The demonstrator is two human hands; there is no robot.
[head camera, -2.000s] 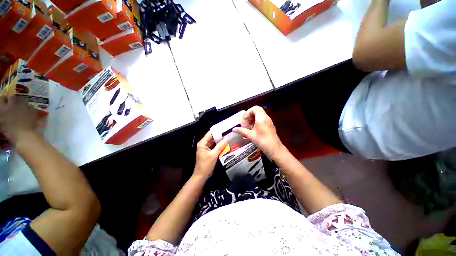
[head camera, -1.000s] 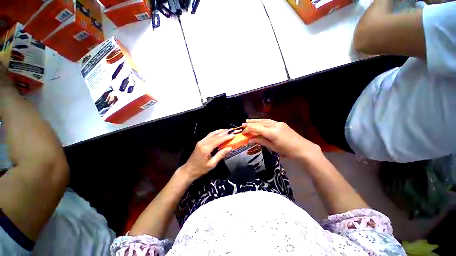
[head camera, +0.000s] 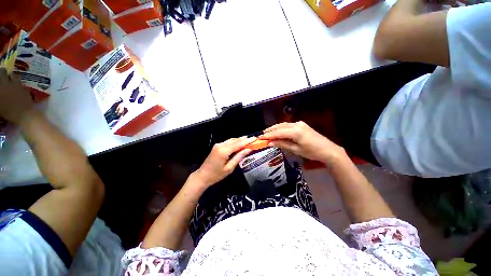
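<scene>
A retail box [head camera: 265, 165] stands on my lap over black-and-white patterned clothing. Its white printed face is towards me and its orange top shows between my hands. My left hand [head camera: 225, 158] holds the top left edge, fingers over the top and thumb on the near side. My right hand [head camera: 299, 139] holds the top right edge in the same way. The white slotted flap is not visible. A small black piece shows at the top behind my fingertips, partly hidden.
A retail box [head camera: 126, 89] lies on the white table [head camera: 253, 48], left of centre. Orange boxes [head camera: 81, 40] stand at the back left. Black handles [head camera: 188, 9] lie at the far edge. Another box [head camera: 344, 9] is at the back right. A person's arm [head camera: 59, 153] is at left, another [head camera: 412, 39] at right.
The white slotted flap, raised two seconds ago, is now folded out of sight and the orange top shows. Both hands have come onto the box's top. The left neighbour's arm has shifted.
</scene>
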